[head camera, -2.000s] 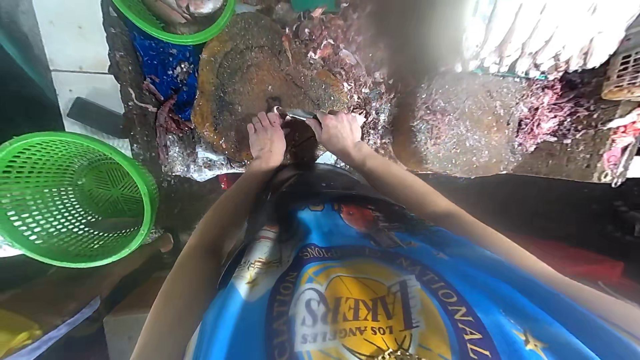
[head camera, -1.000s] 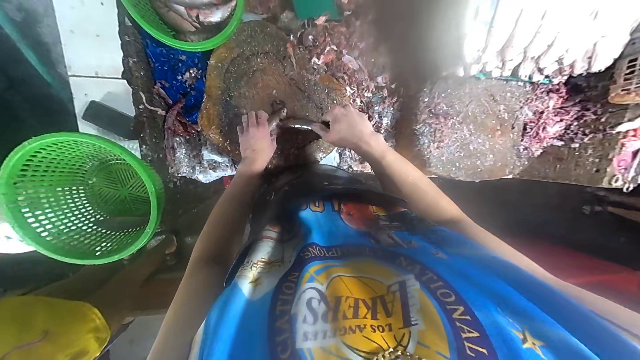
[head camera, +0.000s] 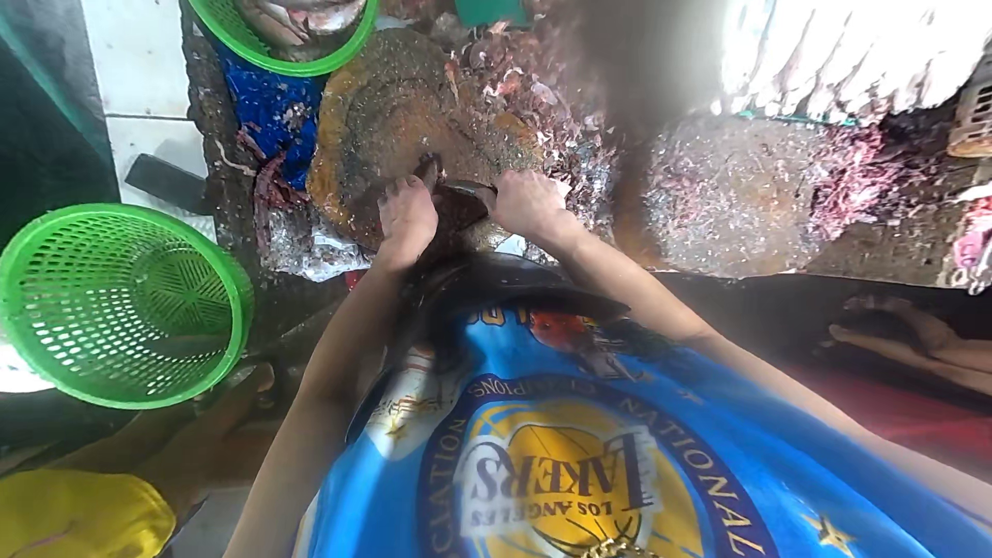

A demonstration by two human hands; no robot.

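Observation:
A worn round chopping block [head camera: 387, 101], wet and flecked with scraps, lies in front of me. My left hand [head camera: 408, 213] is at its near edge, fingers closed on a small dark piece [head camera: 428, 167] that looks like part of a fish. My right hand [head camera: 528, 203] grips the end of a dark, curved blade-like tool [head camera: 469, 188] that reaches toward the left hand. Blur hides the tool's exact kind and where it touches the piece. Pinkish fish scraps [head camera: 542, 93] lie heaped at the block's right side.
A green basket of fish [head camera: 329, 66] stands at the block's upper left. A larger green plastic basket [head camera: 232, 310] is at lower left. Pale fish [head camera: 845, 54] lie in rows at upper right, near a scrap-covered board [head camera: 728, 194]. Other people's bare legs or feet [head camera: 907, 341] show at right.
At lower left, a yellow garment has come further into view than two seconds ago. Both my hands stay close together at the block's near edge.

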